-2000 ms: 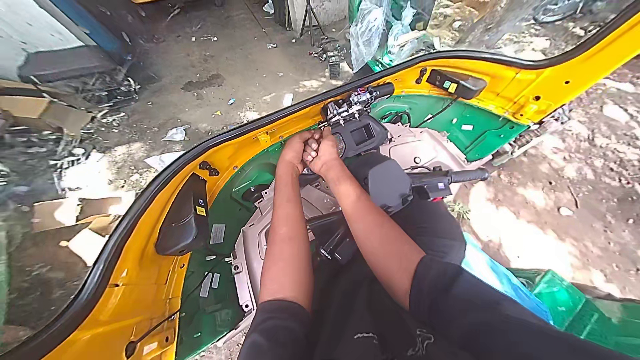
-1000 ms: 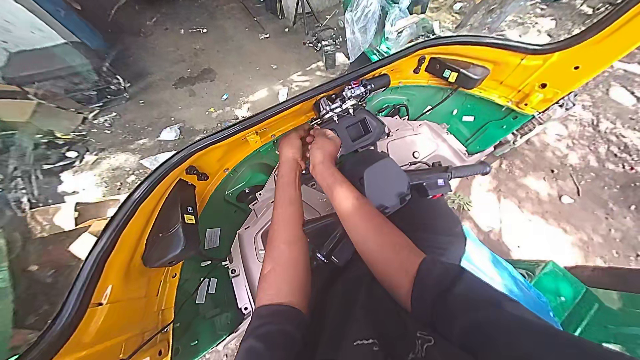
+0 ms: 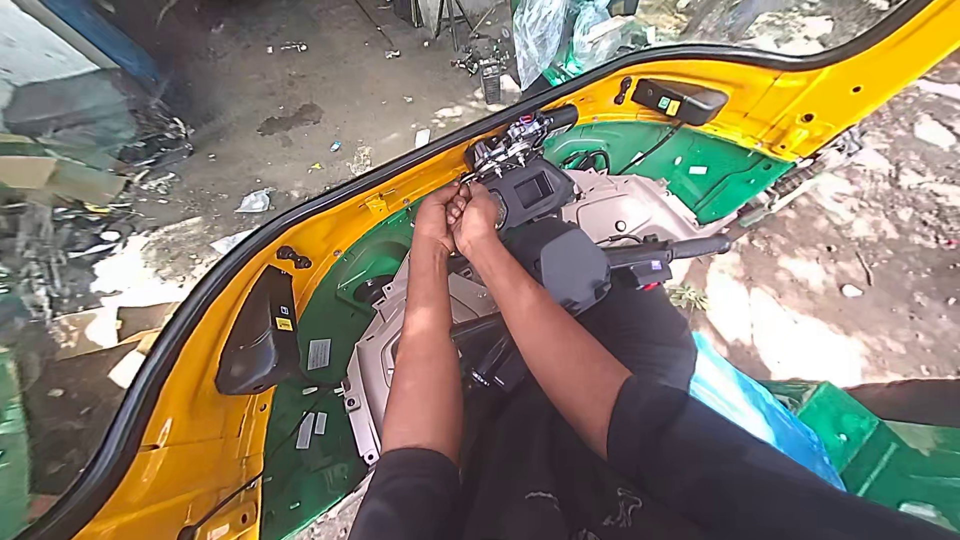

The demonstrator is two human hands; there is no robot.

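Observation:
My left hand [image 3: 436, 217] and my right hand [image 3: 476, 215] meet at the left end of a dark instrument cluster [image 3: 525, 193] in an auto rickshaw's front. Their fingers are bent together around something small that I cannot make out; a thin dark piece shows just above the fingertips. Beyond them a metal lock or cable assembly [image 3: 517, 144] lies against the yellow frame. Nearer to me, a black handlebar cover [image 3: 574, 266] ends in a grip [image 3: 699, 246] on the right. A beige dashboard panel [image 3: 637, 206] runs beneath the cluster.
The yellow windshield frame [image 3: 191, 360] with black rubber trim curves round the green front panel [image 3: 315, 457]. Black plastic housings [image 3: 262, 337] sit on the frame at both sides. Blue plastic sheeting [image 3: 757, 405] lies at the right. Beyond the frame, clear plastic bags [image 3: 538, 37] and cardboard [image 3: 90, 330] litter the ground.
Both hands stay together beside the instrument cluster; their fingers have shifted slightly.

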